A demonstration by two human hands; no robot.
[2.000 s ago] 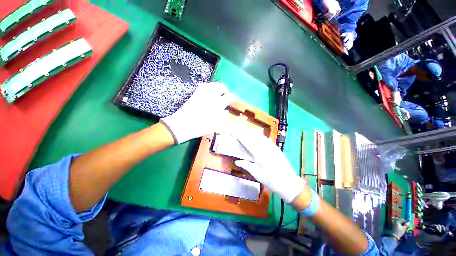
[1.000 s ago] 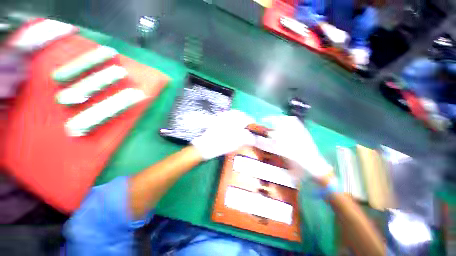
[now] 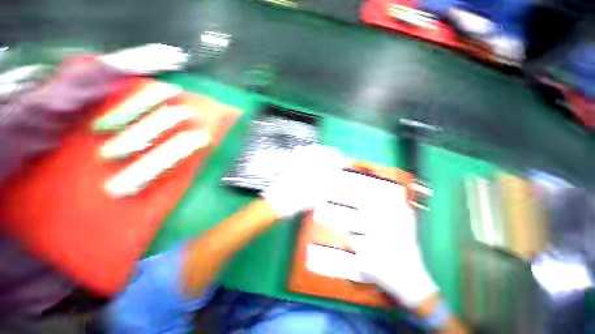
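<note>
The picture is strongly blurred. An orange jig [image 3: 303, 277] lies in front of me, with bright flat heat sinks [image 3: 329, 261] in its slots. My gloved left hand [image 3: 303, 179] is at the jig's upper left corner, beside the screw tray. My gloved right hand [image 3: 391, 244] lies over the right part of the jig and covers much of it. Blur hides the fingers of both hands, and whether they hold anything cannot be told. The black screw tray [image 3: 271, 147] with silvery screws is left of the jig.
Three board and heat sink assemblies [image 3: 156, 163] lie on the red mat [image 3: 85, 222] at left. Another person's gloved hand [image 3: 147, 59] reaches over the mat's back edge. The dark screwdriver [image 3: 408, 153] lies behind the jig. Separator strips [image 3: 522, 215] and a silvery stack [image 3: 567, 228] are at right.
The view has swung left, so the bench items sit further right. My right hand has moved down over the jig from its top edge. Another person's arm has come in at the left.
</note>
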